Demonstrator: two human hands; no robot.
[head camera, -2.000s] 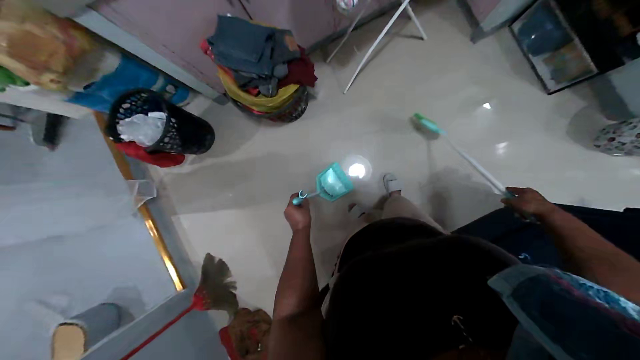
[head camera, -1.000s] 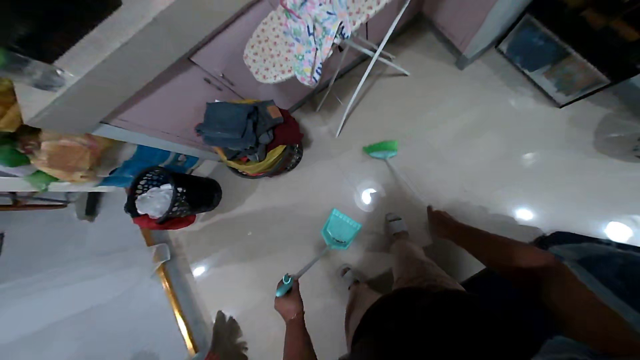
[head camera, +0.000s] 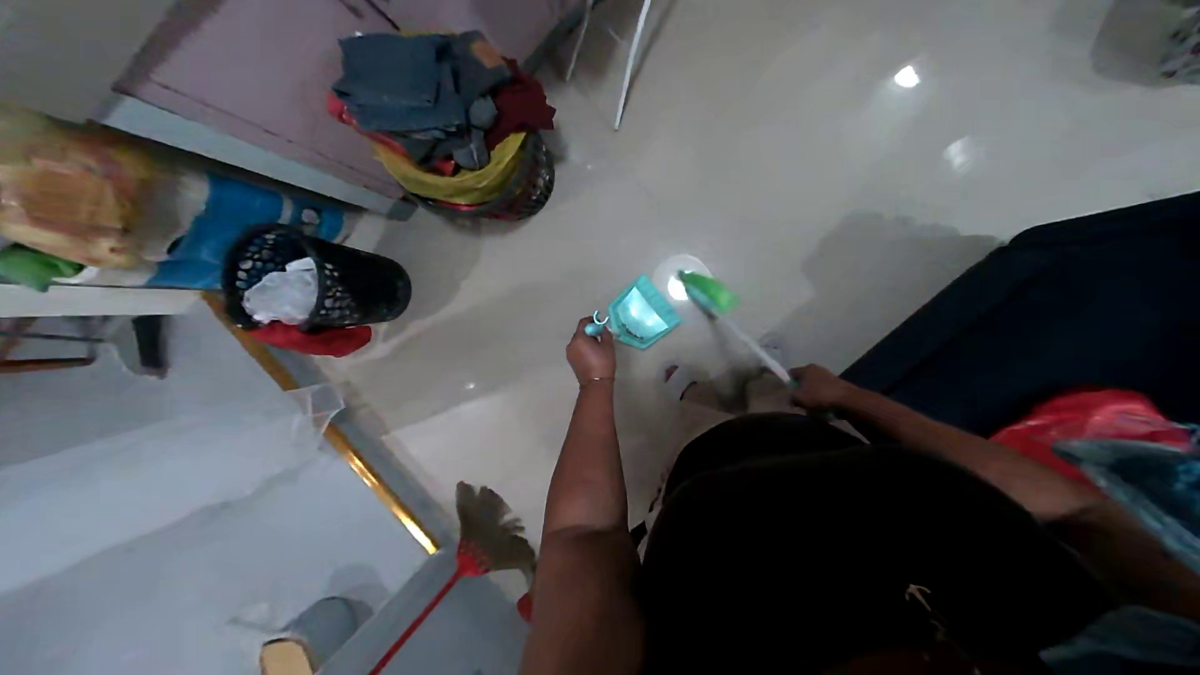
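Note:
My left hand (head camera: 592, 354) is closed around the handle of a teal plastic dustpan (head camera: 645, 313), whose pan lies out beyond my fingers, over the tiled floor. Some dark bits show inside the pan. My right hand (head camera: 817, 387) grips the pale shaft of a broom with a green head (head camera: 710, 292). The broom head is just right of the dustpan's edge, with a small gap between them. Whether the pan touches the floor, I cannot tell. My feet are partly visible below the two tools.
A basket heaped with clothes (head camera: 469, 178) stands by the pink cabinet (head camera: 253, 84). Left of it is a black perforated bin (head camera: 366, 289) with a white bag. A red-handled broom (head camera: 422, 623) leans at lower left, near a gold-edged step (head camera: 380, 487). Dark fabric (head camera: 1041, 319) lies at right.
The green broom head has moved from beyond the dustpan, near the folding stand, to close beside the pan. The view has shifted, and the ironing board top is now out of sight.

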